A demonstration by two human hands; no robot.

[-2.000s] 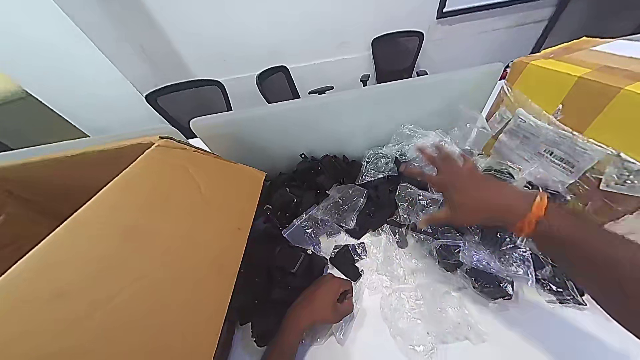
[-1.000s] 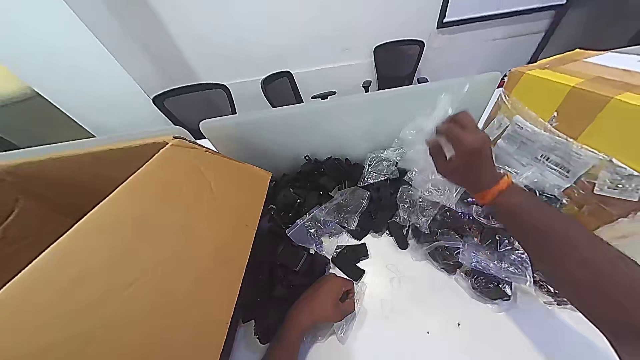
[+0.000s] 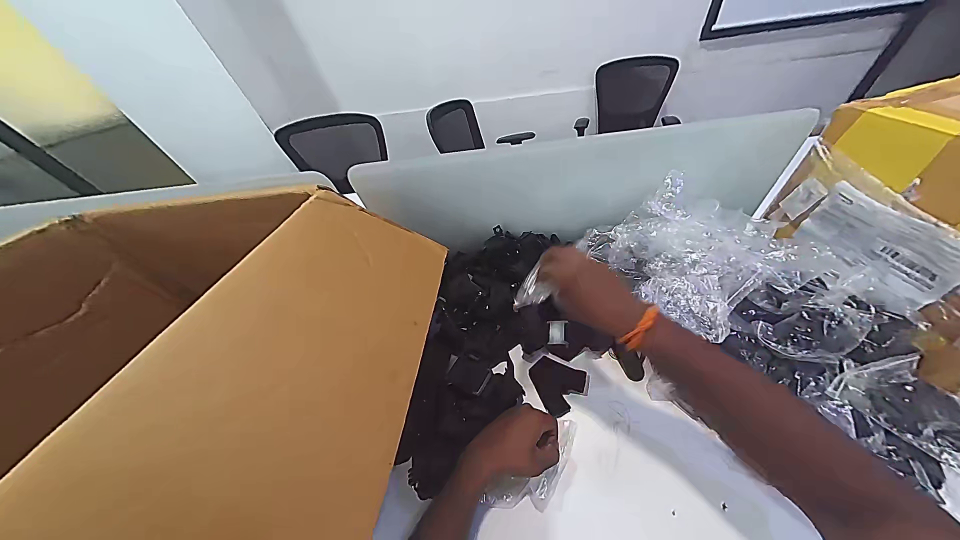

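My left hand [image 3: 517,444] is closed on a clear plastic bag [image 3: 551,476] at the near edge of a pile of black parts [image 3: 472,307]. Farther out, my right hand [image 3: 581,289], with an orange band at the wrist, grips another clear plastic bag [image 3: 531,289] over the pile. A separate black piece [image 3: 555,384] lies on the white table [image 3: 630,465] between the hands. Crumpled clear bags [image 3: 697,262] are heaped beyond my right forearm, and bagged black parts [image 3: 795,322] lie at the right.
An open cardboard box [image 3: 315,337] fills the left side. A frosted divider [image 3: 585,176] stands behind the pile, with mesh chairs [image 3: 637,94] beyond it. At the right is a cardboard box with yellow tape [image 3: 892,146], beside plastic packaging with a printed label [image 3: 892,240].
The clear plastic near the table's middle was lifted to the back by my right hand, which has since moved left over the black pile and taken hold of a bag. My left hand stays low.
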